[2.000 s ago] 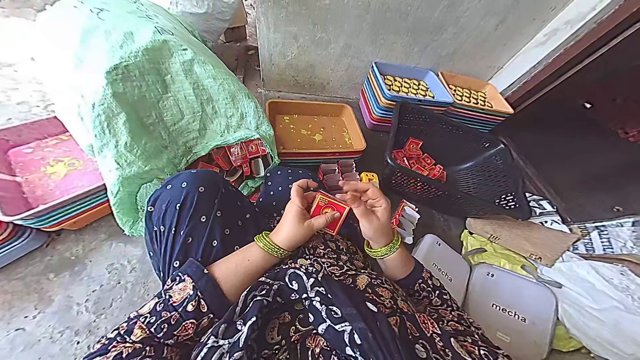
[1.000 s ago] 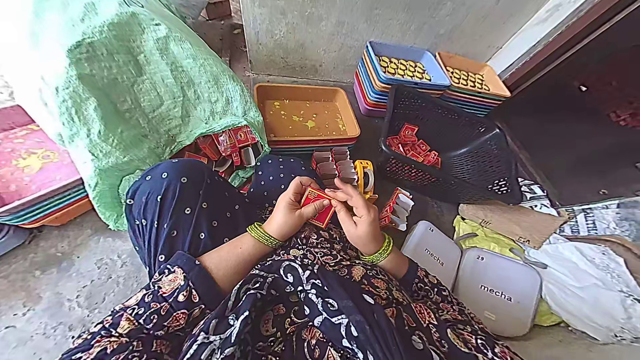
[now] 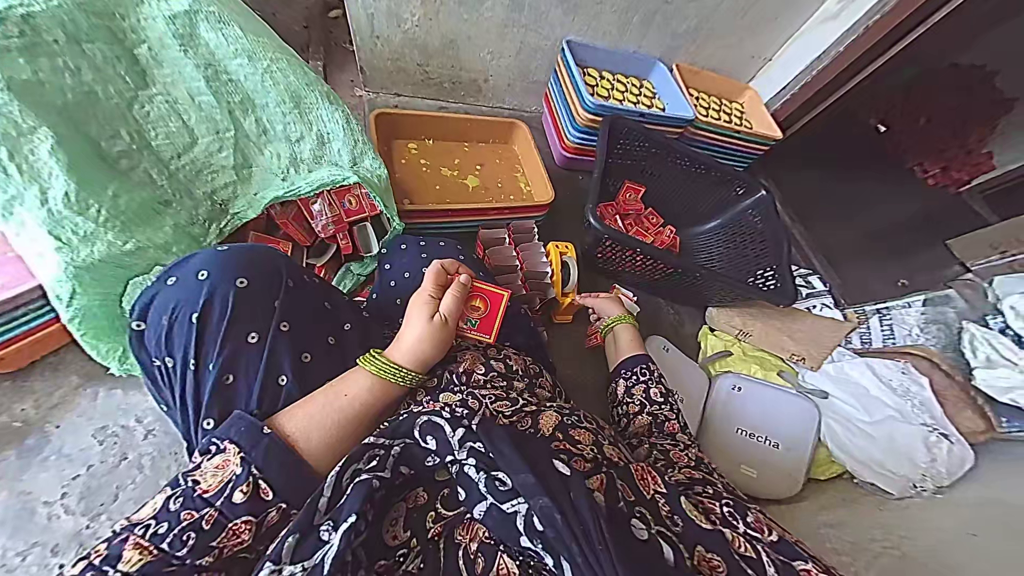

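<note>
My left hand (image 3: 438,308) pinches a small red printed cardboard box (image 3: 484,310) by its left edge, above my lap. My right hand (image 3: 606,306) reaches out to the yellow tape dispenser (image 3: 564,282), its fingertips at the dispenser's lower right side; whether they grip tape there is too small to tell. Left of the dispenser stand rows of small open cardboard sleeves (image 3: 512,260). More red boxes spill from the mouth of a green woven sack (image 3: 184,120), and others lie in a black plastic basket (image 3: 696,232).
An orange tray (image 3: 460,164) with yellow stains tops a stack ahead. Behind the basket, a blue tray (image 3: 628,76) and another orange tray (image 3: 728,104) hold rows of small yellow-topped pieces. Grey lidded containers (image 3: 758,436), a white plastic bag (image 3: 888,424) and cardboard lie at the right. More stacked trays stand far left.
My right hand has left the red box, which both hands held before, and moved right to the yellow tape dispenser. The box stays in my left hand.
</note>
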